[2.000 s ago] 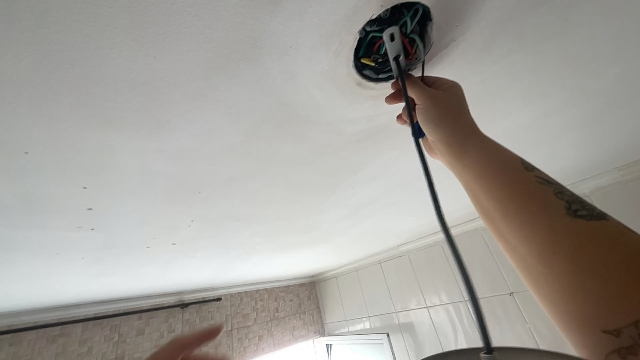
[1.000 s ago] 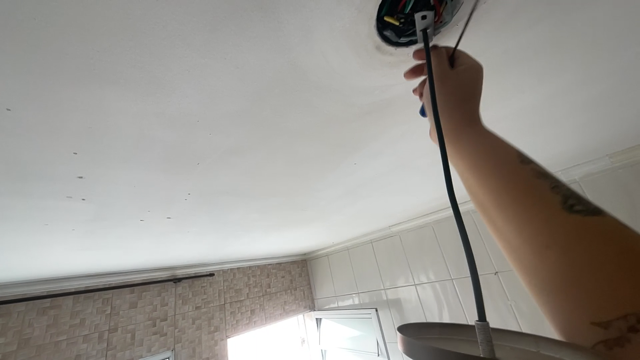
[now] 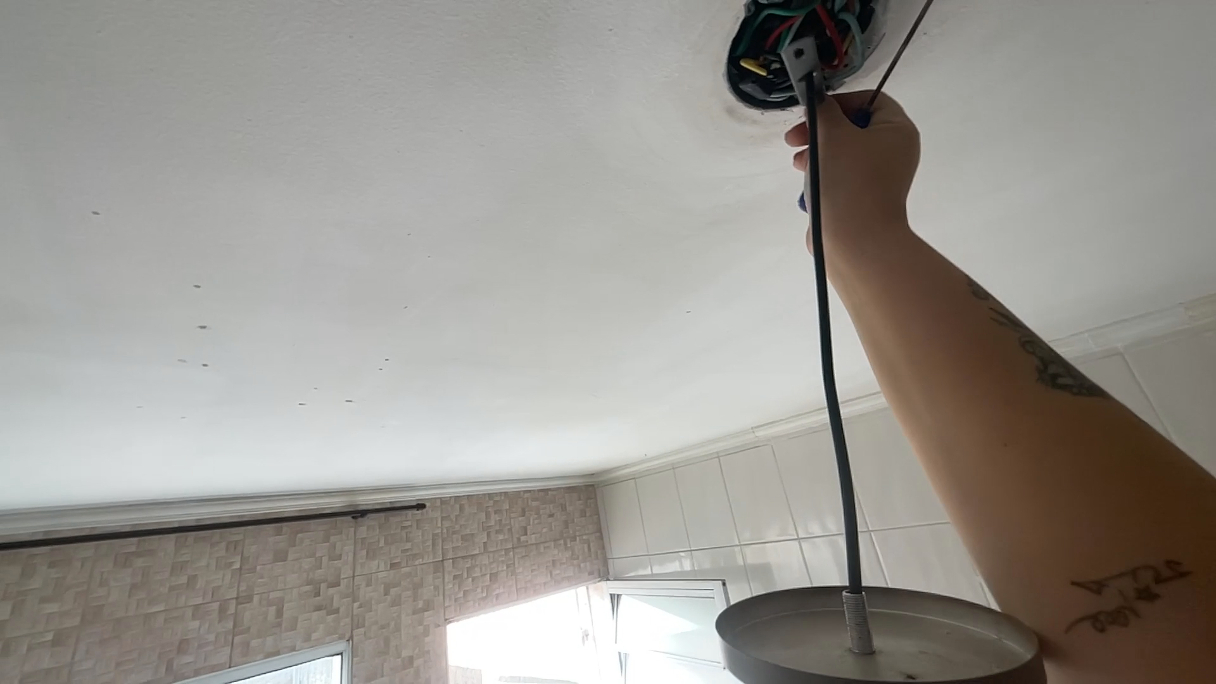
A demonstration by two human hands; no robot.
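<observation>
My right hand (image 3: 864,166) is raised just below the round ceiling box (image 3: 760,81), its fingers closed on a screwdriver with a blue handle (image 3: 862,118) and a thin dark shaft (image 3: 901,55) pointing up. Red, green and yellow wires fill the box. A grey metal bracket (image 3: 800,59) hangs at the box opening. From it a dark cable (image 3: 828,351) runs down past my hand to a threaded tube (image 3: 858,622) in a round metal lamp canopy (image 3: 950,632). Whether my fingers also touch the cable is unclear. My left hand is out of view.
The white ceiling (image 3: 427,237) bears small dark specks. A dark rod (image 3: 218,527) runs along the beige tiled wall (image 3: 294,579). White tiles (image 3: 779,494) cover the other wall, and a bright window (image 3: 665,617) stands near the corner.
My left hand, at the lower edge two seconds ago, has left the view. The screwdriver shaft now shows plainly above my right hand. More of the metal canopy is visible.
</observation>
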